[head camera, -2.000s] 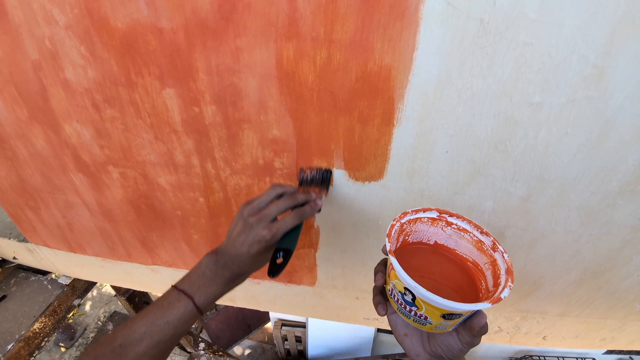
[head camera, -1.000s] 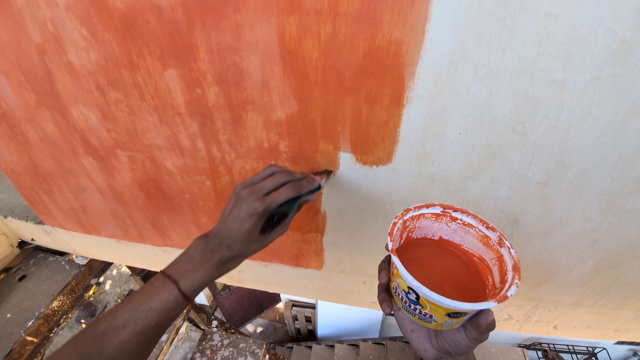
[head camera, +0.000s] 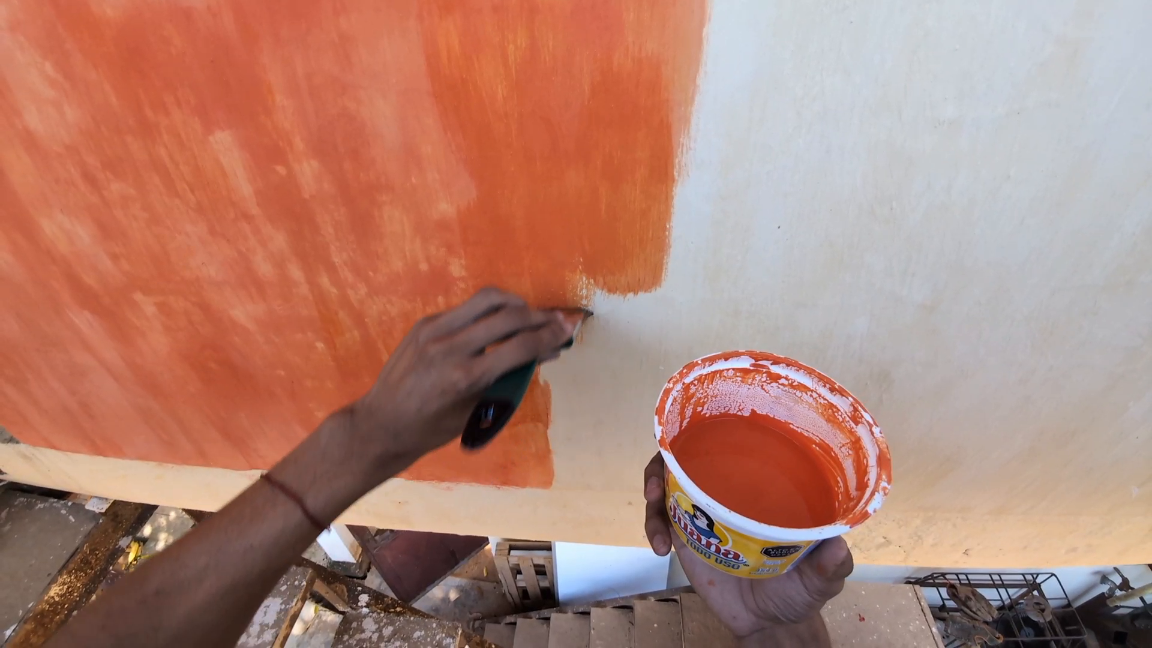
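Note:
A paintbrush (head camera: 502, 396) with a dark green and black handle is gripped in my left hand (head camera: 450, 364). Its bristle end meets the wall just under the lower edge of the orange paint (head camera: 576, 207). Bare off-white wall (head camera: 900, 225) lies to the right of the paint. From below, my right hand (head camera: 765, 594) cups a plastic tub (head camera: 738, 553) with a yellow label bearing writing and a picture. Liquid orange paint (head camera: 756, 468) fills part of the tub, and its rim and inner wall are smeared with orange and white. A thin cord circles my left wrist.
Along the bottom of the wall runs a pale cream edge (head camera: 180, 470). Below it are rusty, paint-spotted beams (head camera: 81, 576), a wooden crate (head camera: 525, 576), a row of brown steps or slats (head camera: 612, 625) and a black wire rack (head camera: 1008, 598).
From two seconds ago to one second ago, my left hand turned the brush, so less of its bristle face shows. The tub has stayed in my right hand.

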